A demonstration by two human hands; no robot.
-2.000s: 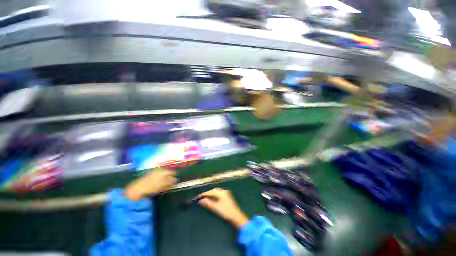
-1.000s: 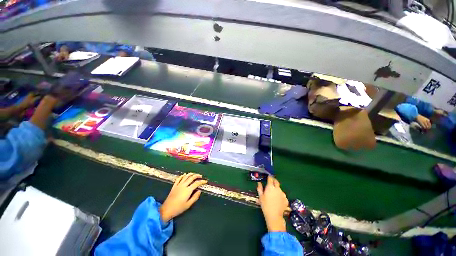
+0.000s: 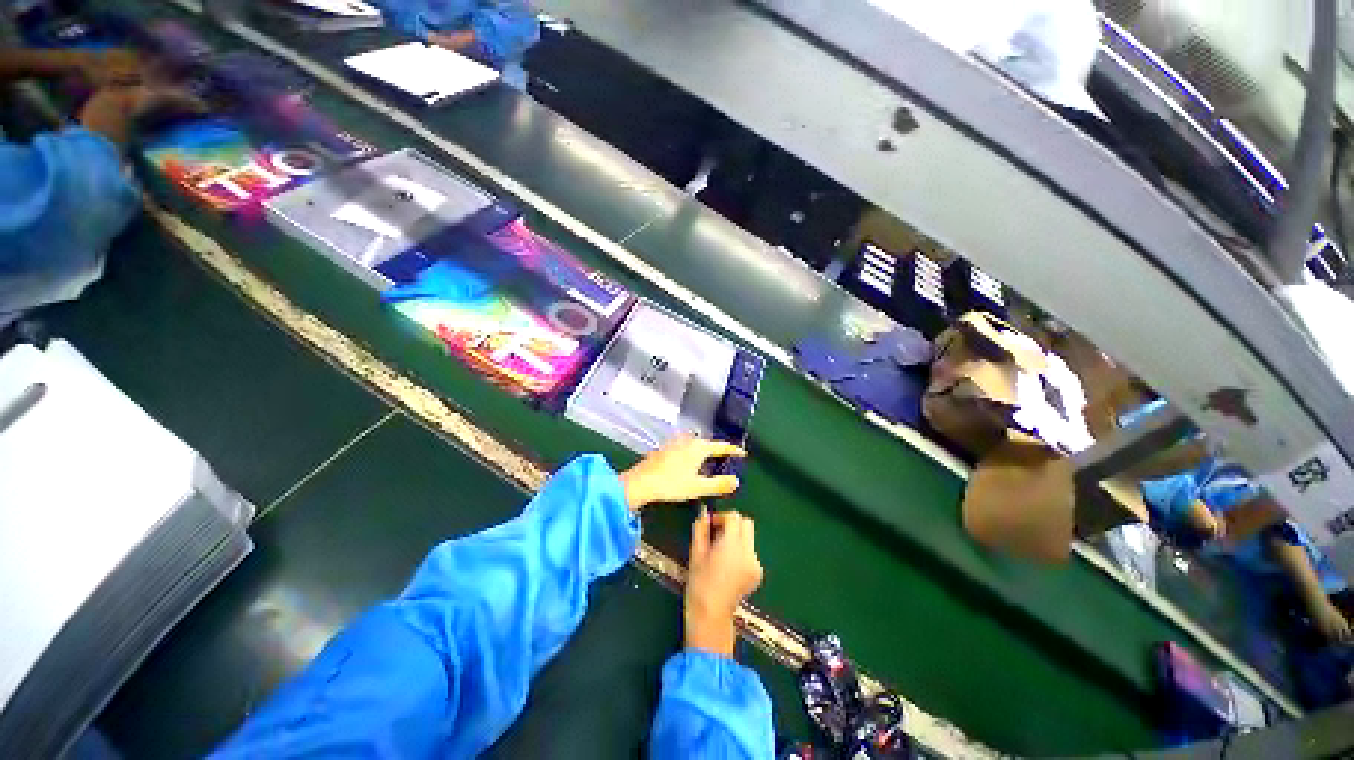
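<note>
A grey open box base [image 3: 653, 377] lies on the green conveyor, with a dark compartment strip [image 3: 740, 398] along its right end and a white card in its middle. My left hand [image 3: 683, 474] is at its near right corner, thumb and fingers around a small dark bagged accessory [image 3: 725, 465]. My right hand [image 3: 723, 567] is just below, fingers bent together and fingertips close to the left hand. Whether it also grips part of the accessory is hidden. More black bagged accessories [image 3: 849, 701] lie in a pile at the bottom edge.
A printed lid [image 3: 520, 315] and another grey base [image 3: 371, 215] lie left on the belt. A white stack [image 3: 104, 505] stands at left. A worn rail [image 3: 446, 420] edges the belt. Beyond are a torn brown carton [image 3: 988, 389], a metal beam and other people's hands.
The view has tilted and shifted. My left hand has moved from the rail to the box corner, beside my right hand. The dark accessory by my right hand is now at my left fingers.
</note>
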